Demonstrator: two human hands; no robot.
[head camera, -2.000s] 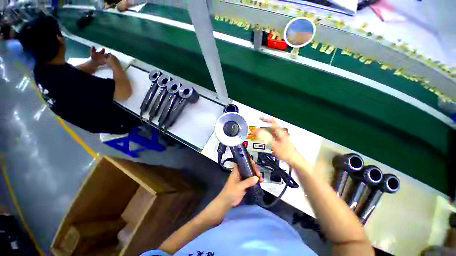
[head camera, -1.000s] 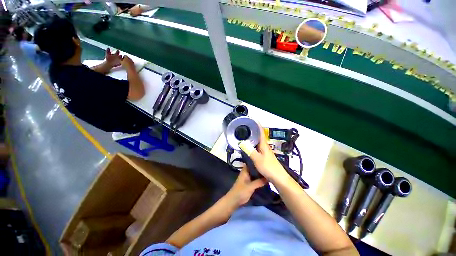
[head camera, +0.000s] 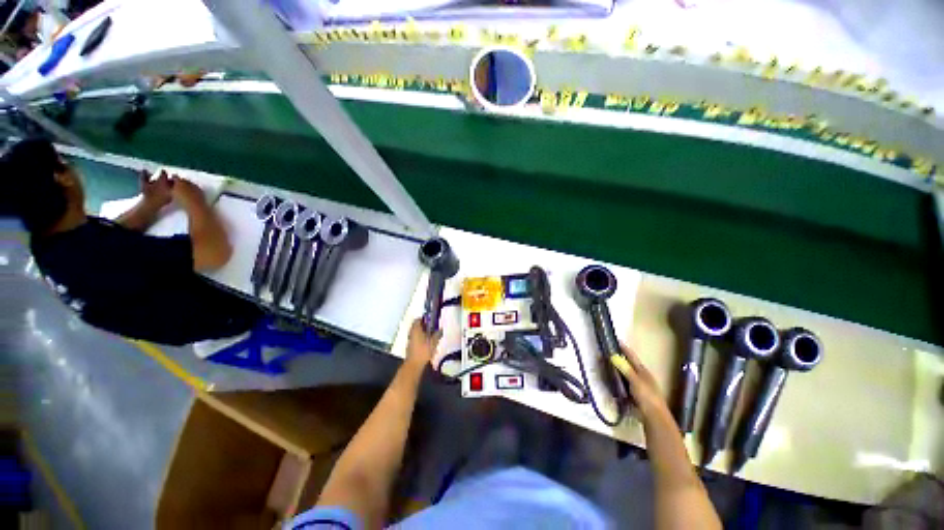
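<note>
My left hand (head camera: 422, 340) holds the lower handle of a dark grey hair dryer (head camera: 435, 271) at the left of the test box. My right hand (head camera: 633, 375) is on the handle of another hair dryer (head camera: 597, 300) at the right of the box; a finger has a pale yellow tip. The white test box (head camera: 507, 382) has red switches, small displays and an orange-yellow socket adapter (head camera: 481, 294). A bundled black power cord (head camera: 554, 375) lies over its right side.
Three hair dryers (head camera: 753, 352) lie at right, several more (head camera: 308, 243) at left. A person (head camera: 114, 259) sits at left. An open carton (head camera: 233, 466) stands on the floor. A round mirror (head camera: 503, 80) is above the green belt (head camera: 662, 207).
The dryer held up in front of me is now down at the worktop's right side. My hands have moved apart, one to each dryer. The test box is uncovered, and the view has shifted.
</note>
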